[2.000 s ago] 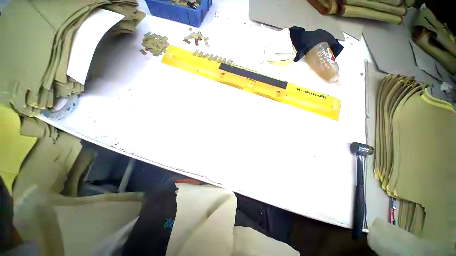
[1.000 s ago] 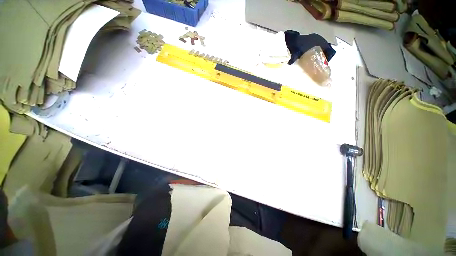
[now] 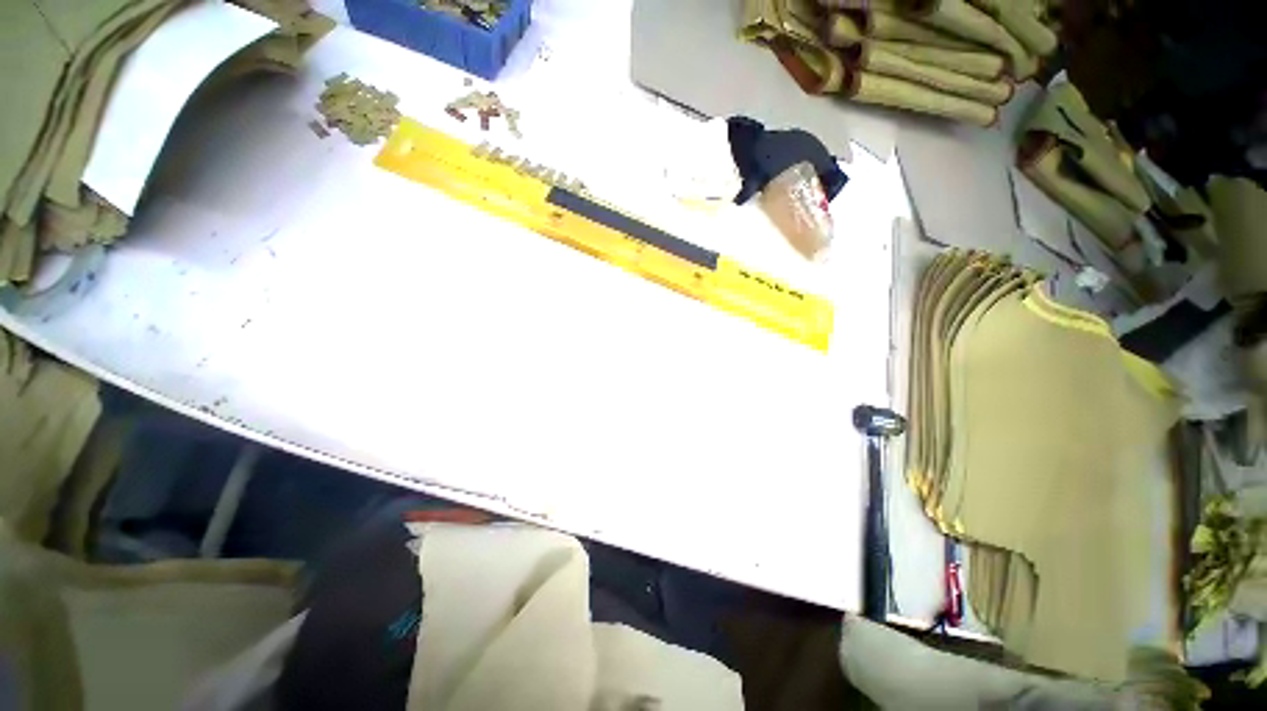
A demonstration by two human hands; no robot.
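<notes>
Neither of my hands can be made out. A yellow bar (image 3: 625, 243) with a black centre strip lies slanted across the white table (image 3: 556, 403). Small metal pieces (image 3: 528, 167) are lined along its upper edge near the left end. A heap of metal pieces (image 3: 357, 110) and a smaller loose group (image 3: 482, 107) lie beyond that end. A hammer (image 3: 877, 514) with a black handle lies at the table's right edge, head away from me. A clear bottle (image 3: 799, 211) with brownish contents rests against a black cloth (image 3: 773, 153).
A blue bin (image 3: 448, 31) of metal pieces stands at the back. Khaki panels (image 3: 42, 153) with a white sheet (image 3: 174, 86) are stacked left. Curved khaki panels (image 3: 1056, 458) lie right, folded khaki bodies (image 3: 910, 56) at the back. Pale cloth (image 3: 493, 611) hangs before me, below the table edge.
The whole scene has shifted left in the view, and more of the right side shows. The things on the table keep their places relative to each other.
</notes>
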